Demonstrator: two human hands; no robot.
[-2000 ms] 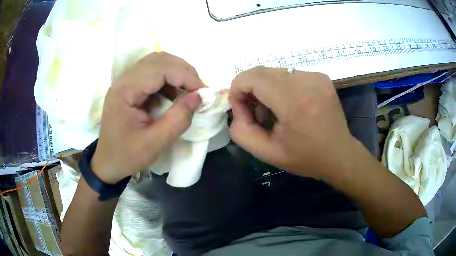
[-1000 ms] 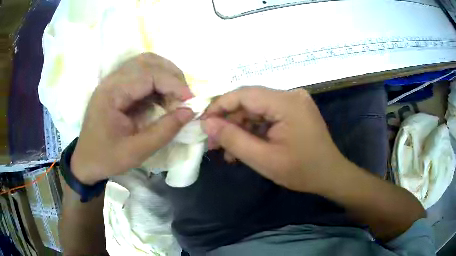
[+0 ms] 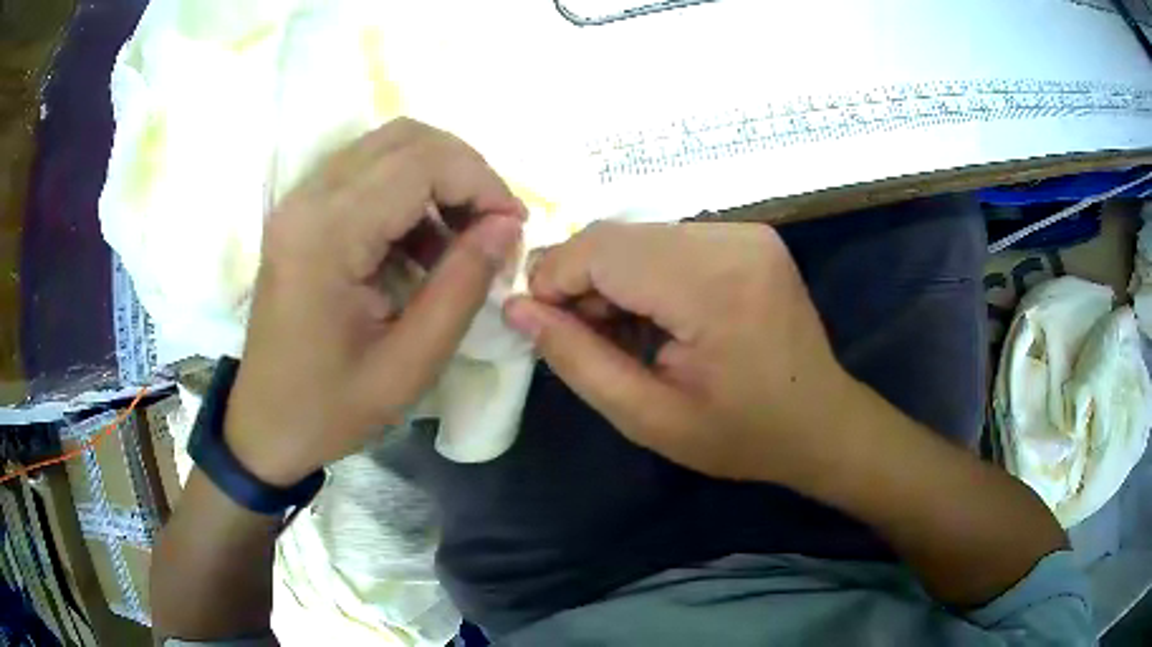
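A cream garment piece (image 3: 190, 190) lies bunched and glaring white on the left of the table and runs to my hands. My left hand (image 3: 366, 291) pinches its edge between thumb and forefinger. My right hand (image 3: 695, 341) pinches the same edge just to the right, its fingertips almost touching the left ones. A rounded cream strap or tab end (image 3: 483, 411) hangs below my fingers over the dark-clothed lap. The pinched edge is mostly hidden by my fingertips.
The white table (image 3: 809, 63) has a printed ruler (image 3: 884, 111) along its curved front edge. Another cream heap (image 3: 1074, 392) is at the right below the table, and more cream cloth (image 3: 354, 556) is at the lower left. Cartons (image 3: 108, 493) stand at the left.
My left hand has moved slightly right and turned more upright since the last frame. My right hand first moved left and down, closer to the left fingertips, and still pinches there.
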